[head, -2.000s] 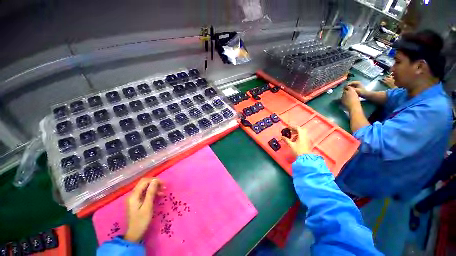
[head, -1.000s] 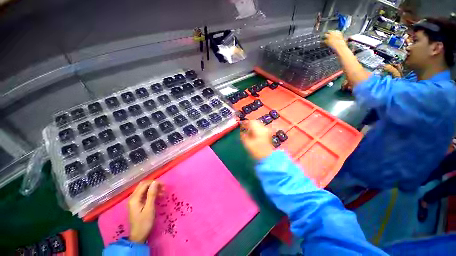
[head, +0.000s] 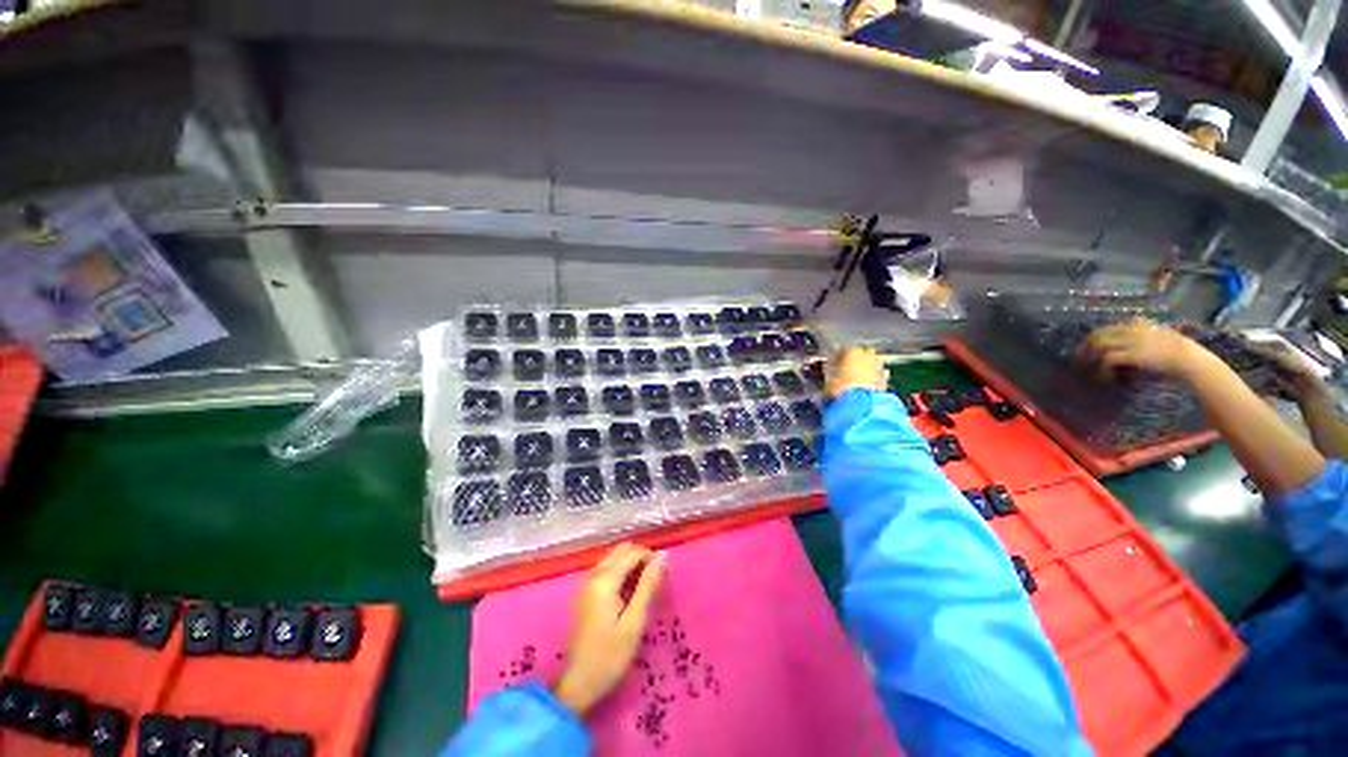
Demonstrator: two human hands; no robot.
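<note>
A clear blister tray (head: 444, 540) holds rows of black housings (head: 586, 484) behind the pink mat (head: 784, 651). Tiny black parts (head: 676, 669) lie scattered on the mat. My left hand (head: 609, 618) is over the mat with thumb and fingertips close together; whether a tiny part is between them is too small to tell. My right hand (head: 855, 373) is at the blister tray's far right corner, fingers bent down beside the last pockets; its fingertips are blurred and what they hold cannot be seen. The right red-orange tray (head: 1101, 592) has several housings, partly hidden by my right sleeve.
The left red-orange tray (head: 278, 680) holds rows of housings. A clear plastic piece (head: 348, 402) lies left of the blister tray. A neighbour's hand (head: 1138, 349) is over a second blister stack (head: 1064, 377) at right. A grey partition stands behind, with a posted sheet and hanging tools.
The view has turned left, showing more of the left tray. My right hand has moved from the right tray to the blister tray's far right corner. My left hand stays over the mat.
</note>
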